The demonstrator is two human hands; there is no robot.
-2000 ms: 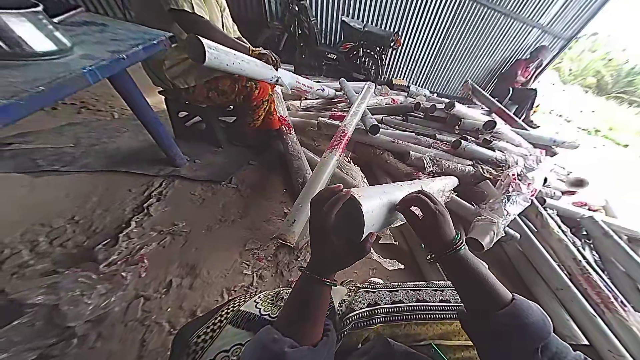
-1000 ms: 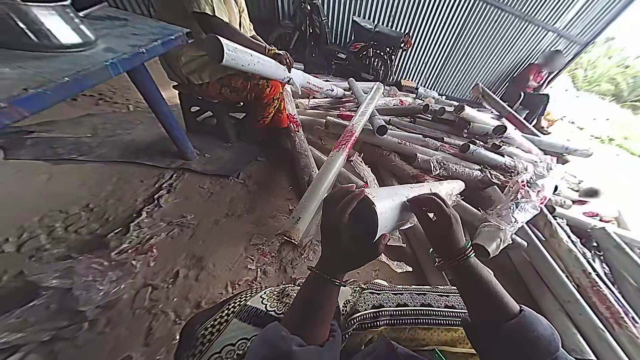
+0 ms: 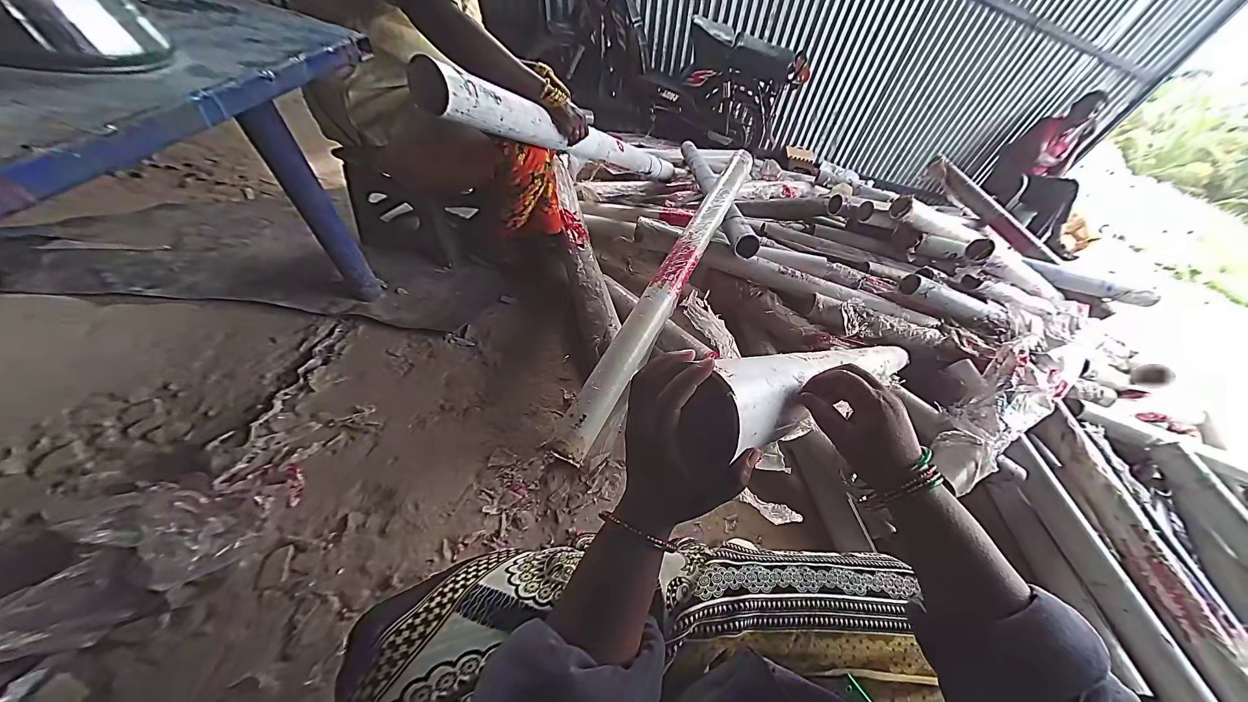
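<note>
A white plastic pipe [image 3: 780, 385] points away from me above my lap, its dark open end towards me. My left hand [image 3: 682, 444] is closed around that near end, fingers over the top and thumb at the lower rim. My right hand [image 3: 868, 424] touches the pipe's right side with bent fingers; whether it pinches a bit of film there is too small to tell. A long pipe with red marks [image 3: 663, 292] slants across the heap just beyond my left hand.
A heap of pipes [image 3: 809, 258] with torn clear wrapping [image 3: 1014, 390] spreads ahead and right. A seated co-worker's hand [image 3: 565, 122] holds another white pipe [image 3: 507, 112]. A blue table [image 3: 283, 73] stands at left; a motorcycle [image 3: 731, 83] and another seated person [image 3: 1043, 166] are behind.
</note>
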